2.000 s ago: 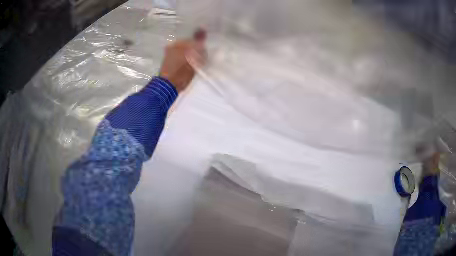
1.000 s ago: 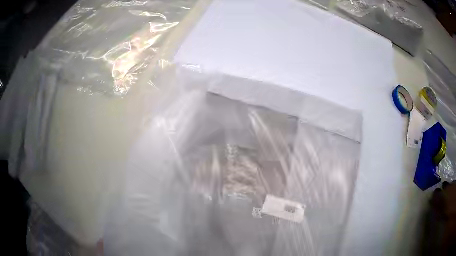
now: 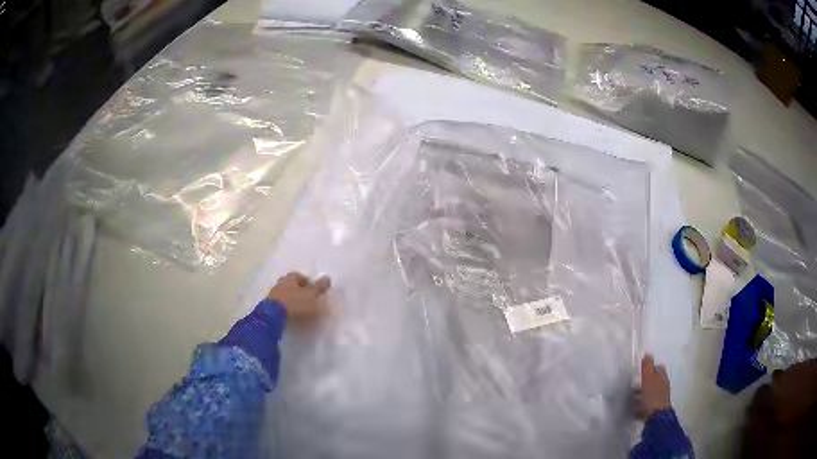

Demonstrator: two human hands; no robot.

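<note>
A clear polybag (image 3: 466,269) lies over a flat wrapped bag (image 3: 488,193), which shows grey-brown through the film. A white barcode sticker (image 3: 537,314) is on the polybag. My left hand (image 3: 303,298), slightly blurred, holds the loose left side of the polybag. My right hand (image 3: 654,387) is at its lower right edge, fingers closed on the film. The polybag's near end is blurred and cut off by the frame. White sheets (image 3: 528,106) lie underneath.
Packed bags (image 3: 663,94) lie along the far edge. Empty polybags (image 3: 197,152) lie at left. A blue tape roll (image 3: 691,250), a yellow roll (image 3: 740,232) and a blue tape dispenser (image 3: 745,336) stand at right, near a brown heap (image 3: 788,408). White strips (image 3: 45,287) lie at far left.
The white sheet that my hands held up is gone from view. The polybag with the sticker now covers the wrapped bag, and both hands have come into view at its sides.
</note>
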